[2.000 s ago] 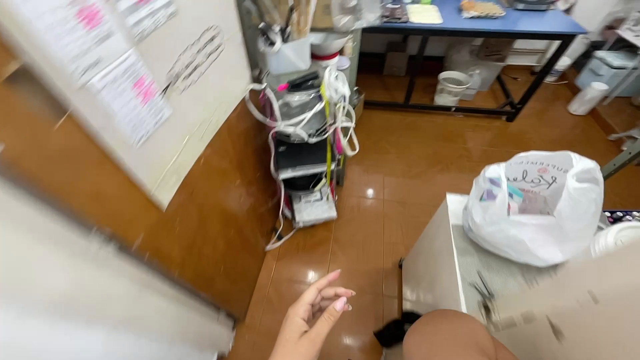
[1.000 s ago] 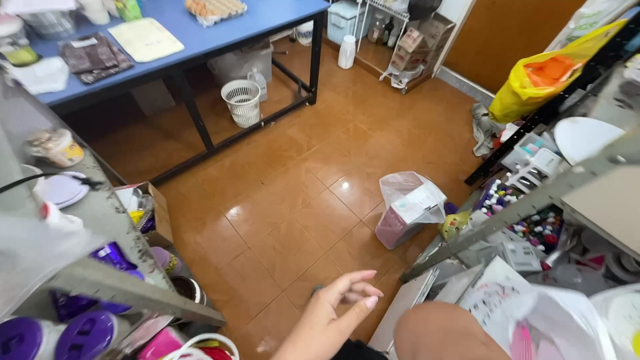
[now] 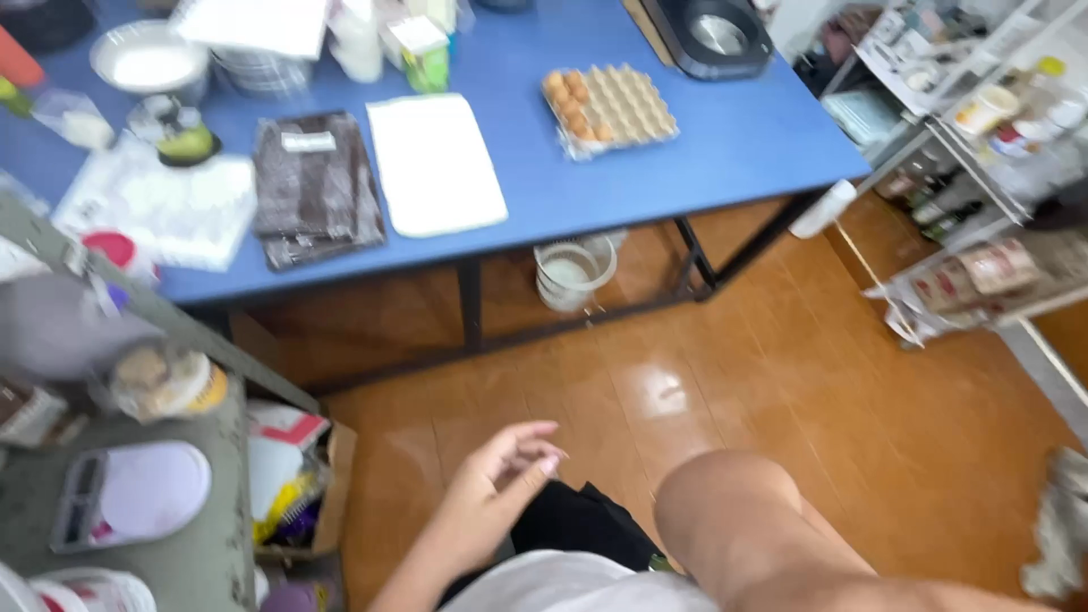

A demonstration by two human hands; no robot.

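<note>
Low in the middle of the head view, my left hand (image 3: 510, 472) hangs over the tiled floor with loosely curled, parted fingers and holds nothing. My bent right arm shows at the lower right, but the hand itself is out of frame. Beyond my left hand stands a blue table (image 3: 561, 200). On it lie dark plastic-wrapped packs (image 3: 314, 191), a white rectangular board or sheet (image 3: 438, 170) and a partly filled egg tray (image 3: 633, 106). A black appliance with a round metal plate (image 3: 714, 38) sits at the back right.
A metal shelf at the left holds a kitchen scale (image 3: 140, 493) and a tub (image 3: 170, 382), with a cardboard box (image 3: 336, 493) beside it. A white perforated basket (image 3: 569, 272) stands under the table. At the right is a wire rack (image 3: 977, 174); a cloth (image 3: 1058, 518) lies on the floor.
The view has swung and come closer to the blue table. My left hand keeps much the same loosely curled, empty pose. The bag on the counter and the clear bin are out of view now.
</note>
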